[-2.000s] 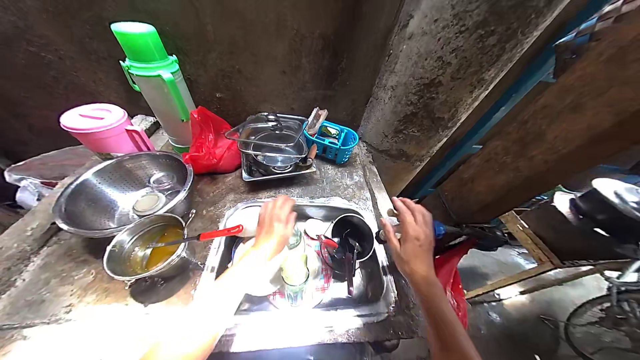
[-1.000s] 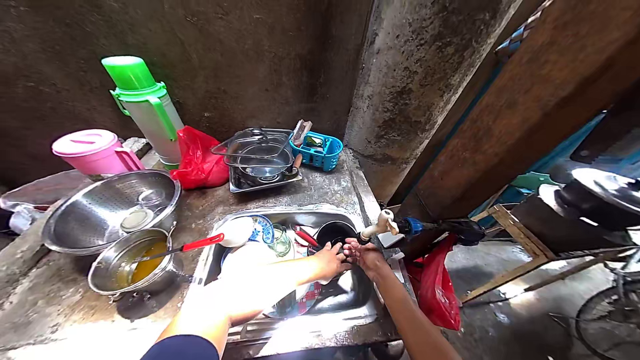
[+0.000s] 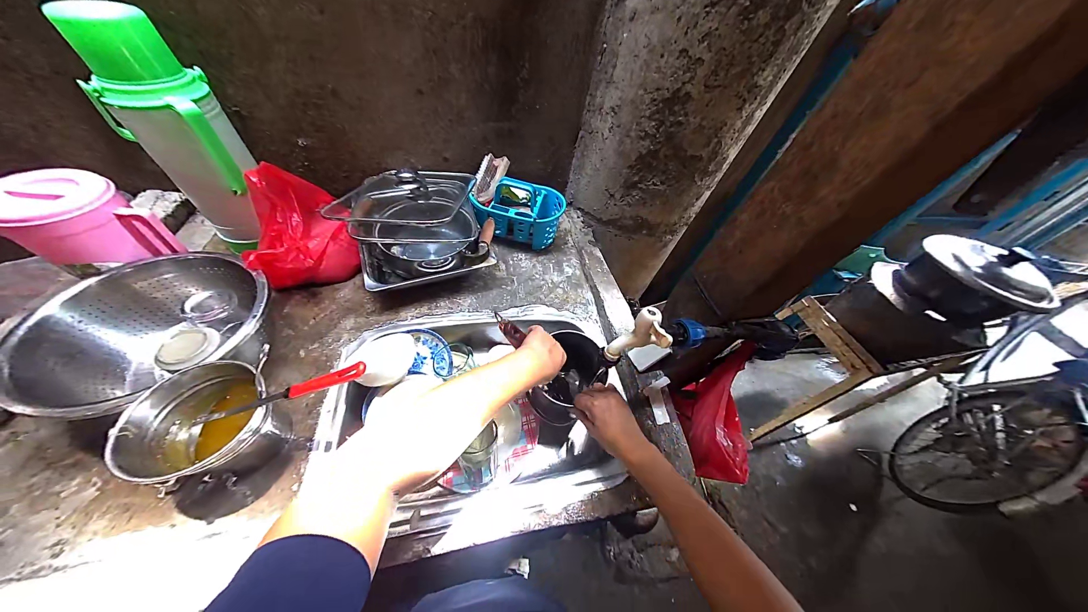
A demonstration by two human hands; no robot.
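Note:
My left hand (image 3: pixel 542 355) is closed around a dark brown handle (image 3: pixel 510 330) above the dark pot (image 3: pixel 557 408) in the steel sink (image 3: pixel 586 463). Whatever the handle belongs to is hidden by the hand and pot. My right hand (image 3: pixel 605 416) is at the pot's right side, just below the white tap (image 3: pixel 639 336); its fingertips are partly hidden, so its hold cannot be told. Left of the pot in the sink are a blue-patterned bowl (image 3: pixel 431 353), a drinking glass (image 3: pixel 480 446) and a red-checked item (image 3: pixel 520 438).
Left of the sink stand a steel pot (image 3: pixel 127 433) with yellow liquid and a red-handled utensil (image 3: pixel 327 380), and a steel colander (image 3: pixel 51 340). Behind are a red plastic bag (image 3: pixel 297 234), a tray (image 3: pixel 425 276) with a pan and glass lid, and a blue basket (image 3: pixel 540 223).
Two seconds ago my hands were apart over the sink; one second ago they were together by the tap. Now my left hand has the brown handle and my right hand is lower, beside the pot.

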